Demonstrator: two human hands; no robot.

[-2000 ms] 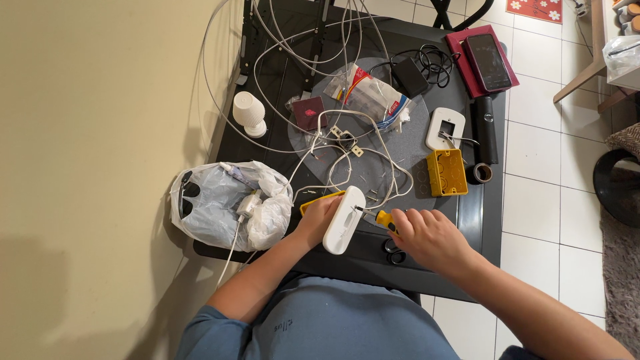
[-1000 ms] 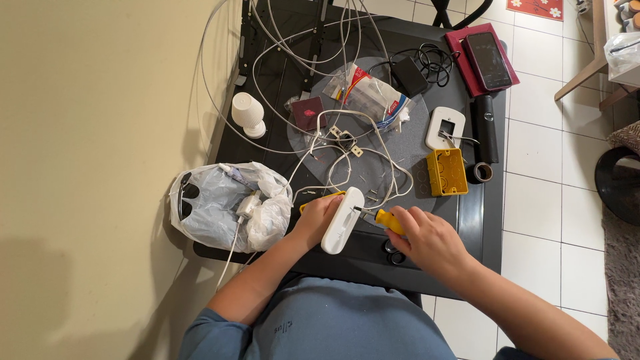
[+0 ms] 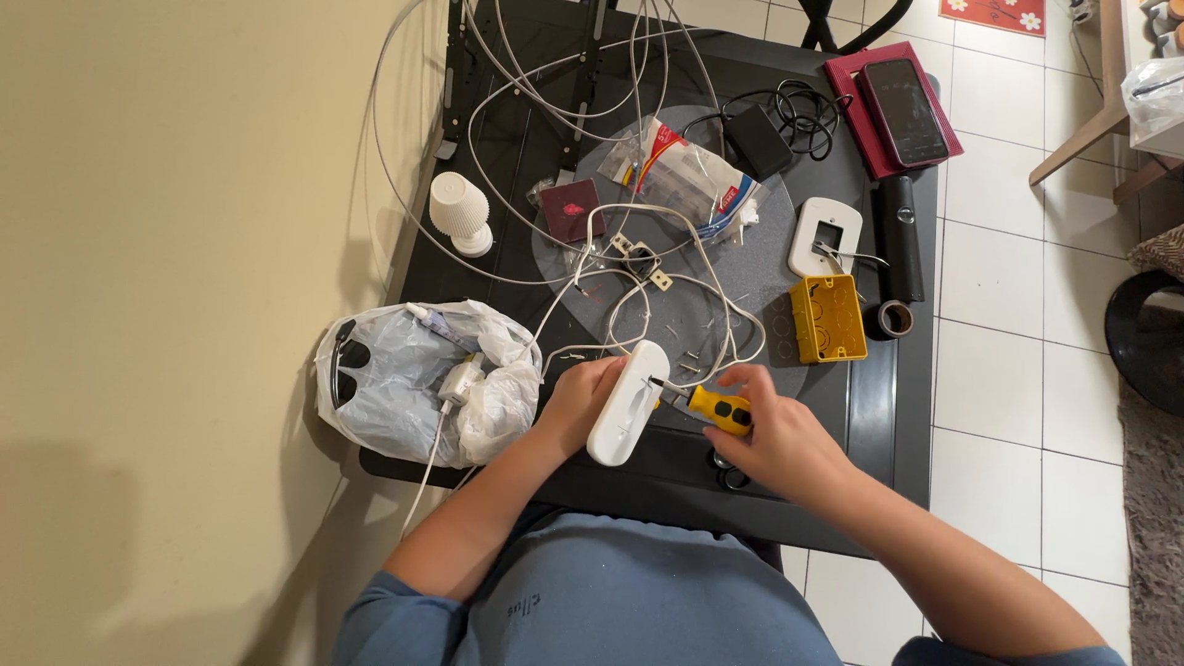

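Note:
My left hand (image 3: 585,400) grips a white oval plastic cover plate (image 3: 631,404), tilted in front of my body; the fingers behind it are hidden. A bit of yellow shows past the plate's right edge. My right hand (image 3: 782,430) holds a screwdriver with a yellow and black handle (image 3: 721,411), its tip against the upper part of the plate. Beyond the hands, a white cable (image 3: 731,324) lies in loops around a socket module with metal brackets (image 3: 640,262). To the right, a yellow electrical box (image 3: 831,319) stands by a white cover plate with a square opening (image 3: 825,215).
A plastic bag (image 3: 425,384) with a white plug adapter sits left of my arm. A small white lamp (image 3: 460,208), a clear packet (image 3: 684,176), a black power adapter (image 3: 758,141), a phone (image 3: 902,111) and a tape roll (image 3: 894,319) lie about the black table (image 3: 832,472). Grey cables arch overhead.
My right hand's fingers have shifted on the screwdriver handle, with the index finger now lifted more. The tip stays at the white plate, which my left hand still holds.

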